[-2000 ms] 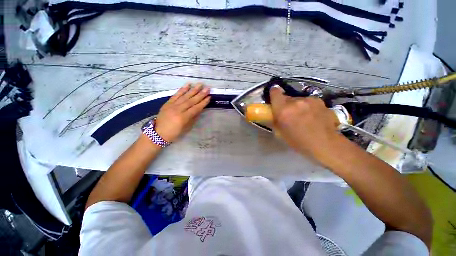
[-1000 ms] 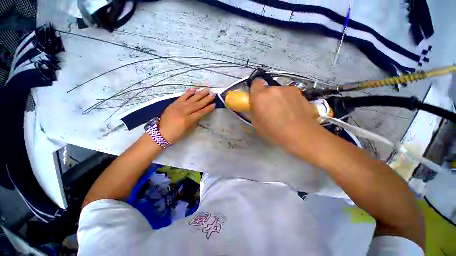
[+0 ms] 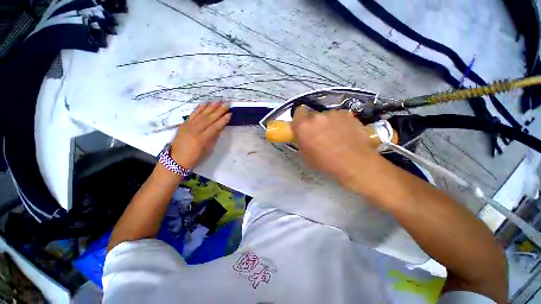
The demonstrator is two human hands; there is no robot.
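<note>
A navy waistband piece point(image 3: 246, 116) with a white upper edge lies on the pale table. My left hand point(image 3: 203, 132) lies flat on its left end, fingers together, and covers most of that end. My right hand point(image 3: 333, 142) grips the orange-yellow handle of the steam iron point(image 3: 289, 111). The iron's tip points left and its plate rests over the middle of the band, right of my left hand. The band's right part shows below and right of the iron, partly hidden by my right forearm.
Unpressed waistbands point(image 3: 409, 40) lie at the far right with a marking pen point(image 3: 468, 69) on them. The yellowish coiled hose point(image 3: 468, 93) and black cord point(image 3: 451, 123) run right. Dark curved strips point(image 3: 65, 35) hang at the left. A blue crate point(image 3: 98, 261) with scraps is below the table.
The view has turned and shifted, so the table appears tilted. My left hand has moved toward the band's left end, and the gap between it and the iron is wider.
</note>
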